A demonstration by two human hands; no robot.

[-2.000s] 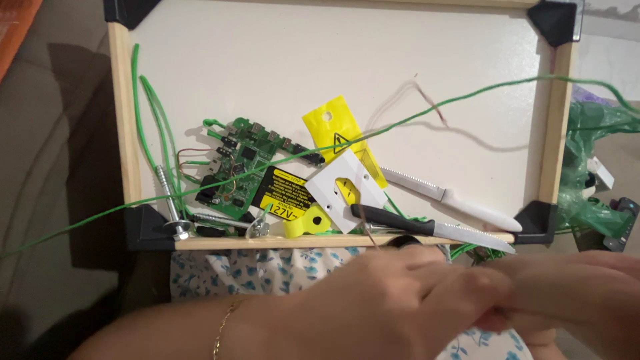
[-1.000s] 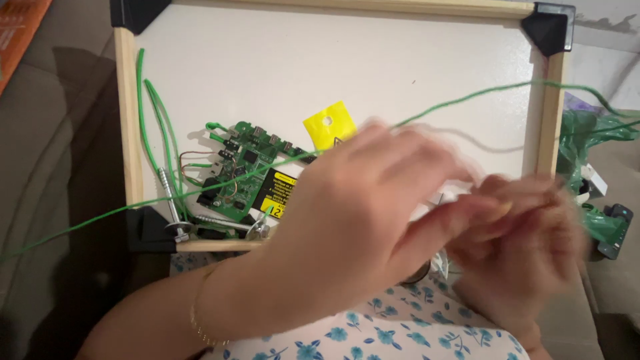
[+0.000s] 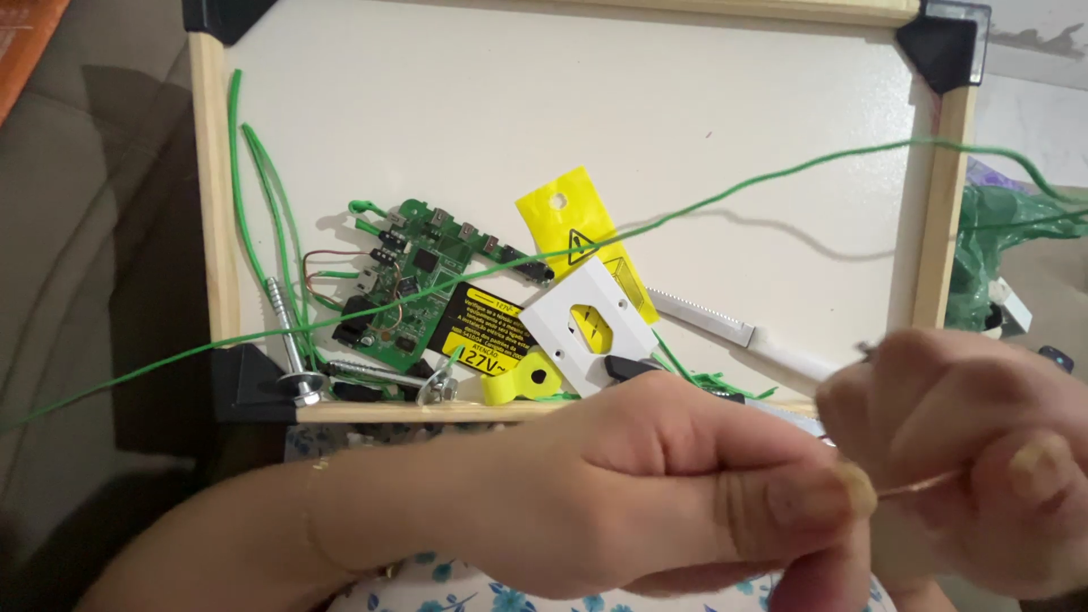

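At the lower middle, my left hand (image 3: 680, 493) pinches one end of a thin copper-coloured wire (image 3: 918, 488) between thumb and finger. My right hand (image 3: 960, 459), with fingers curled, grips the same wire at the lower right. Above them on a white wood-framed board (image 3: 544, 110) lie a green circuit board (image 3: 425, 280) with fine wires, a black and yellow voltage label (image 3: 484, 327), a yellow warning tag (image 3: 569, 212) and a white plate (image 3: 586, 327) with a cut-out. A white-handled serrated knife (image 3: 782, 348) lies nearest my right hand; a black-handled knife (image 3: 629, 368) is partly hidden.
A long green string (image 3: 756, 180) stretches across the board. Two bolts with washers (image 3: 289, 340) (image 3: 374, 372), a yellow bracket (image 3: 518, 380) and green strands (image 3: 272, 195) lie along the left and lower frame. Beyond the right edge is a green plastic bag (image 3: 986, 255).
A second ago my left hand covered the white plate and knives; it has moved down, uncovering them. A reddish-brown wire seen over the upper right of the board two seconds ago no longer shows there.
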